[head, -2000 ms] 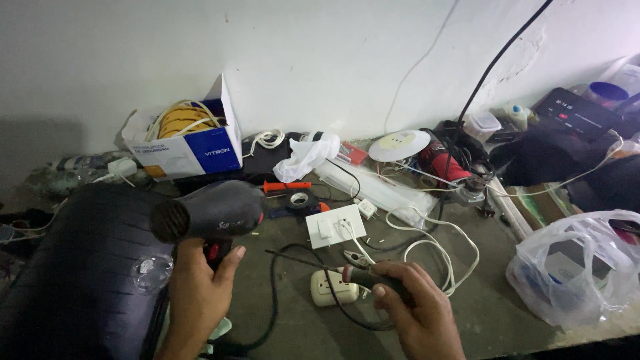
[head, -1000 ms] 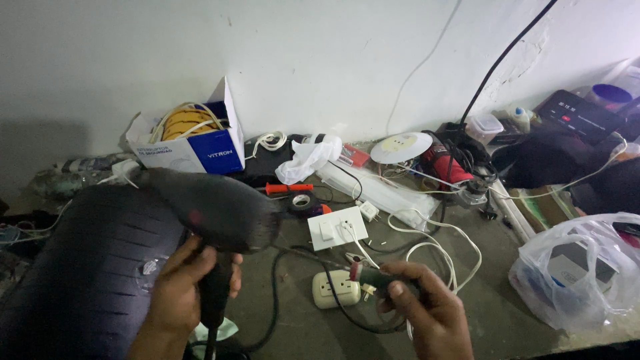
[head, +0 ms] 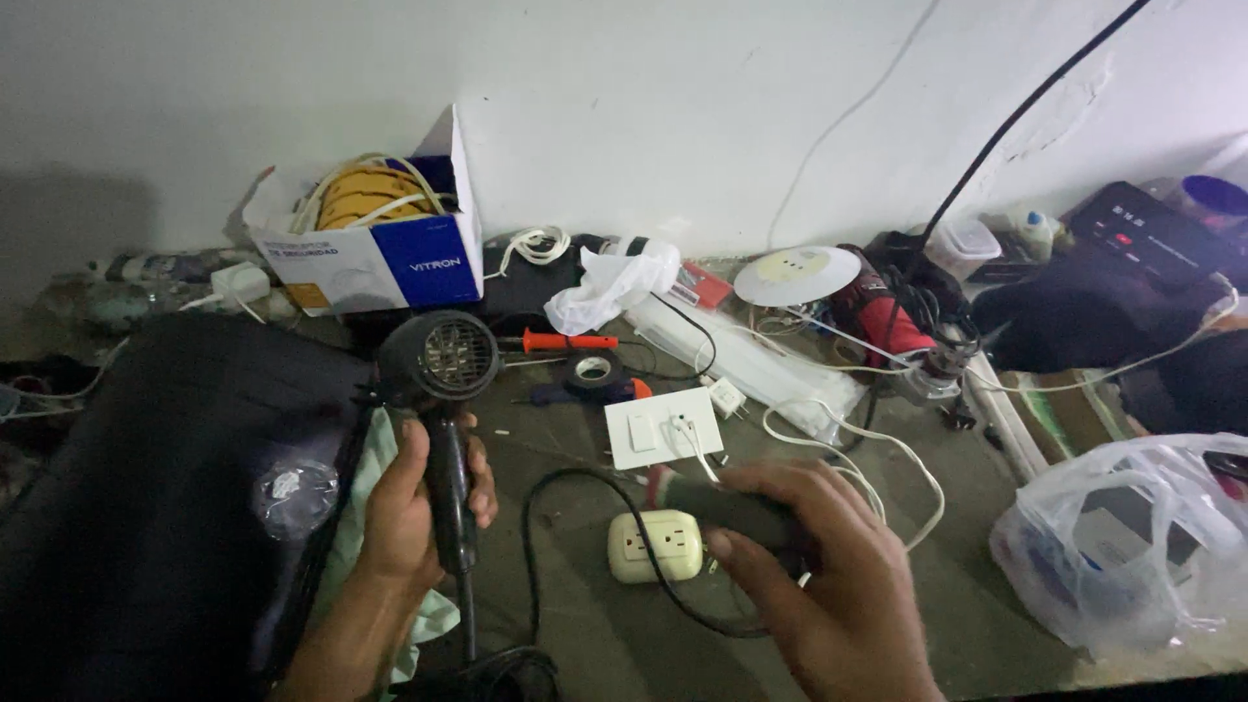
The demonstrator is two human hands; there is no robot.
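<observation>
My left hand (head: 409, 507) grips the handle of a black hair dryer (head: 444, 370), whose round grille faces me. My right hand (head: 829, 556) holds a screwdriver (head: 736, 512) by its dark, red-ended handle; its shaft is blurred and points left. Just below the screwdriver lies a cream outlet block (head: 655, 546), with a black cord crossing over it. Behind it is a white wall plate (head: 661, 429) with a switch and a plugged-in white cable. A roll of black tape (head: 595, 370) and an orange-handled tool (head: 570, 341) lie farther back.
A Vitron box (head: 370, 263) with yellow coiled material stands at the back left, by the wall. A dark padded object (head: 175, 487) fills the left side. A white plastic bag (head: 1121, 546) sits at the right. Long clear packaging (head: 751, 366) and a round white plate (head: 798, 276) lie behind the cables.
The hair dryer has turned in my left hand: its barrel pointed sideways before, and now its round grille faces me. My right hand still holds the screwdriver.
</observation>
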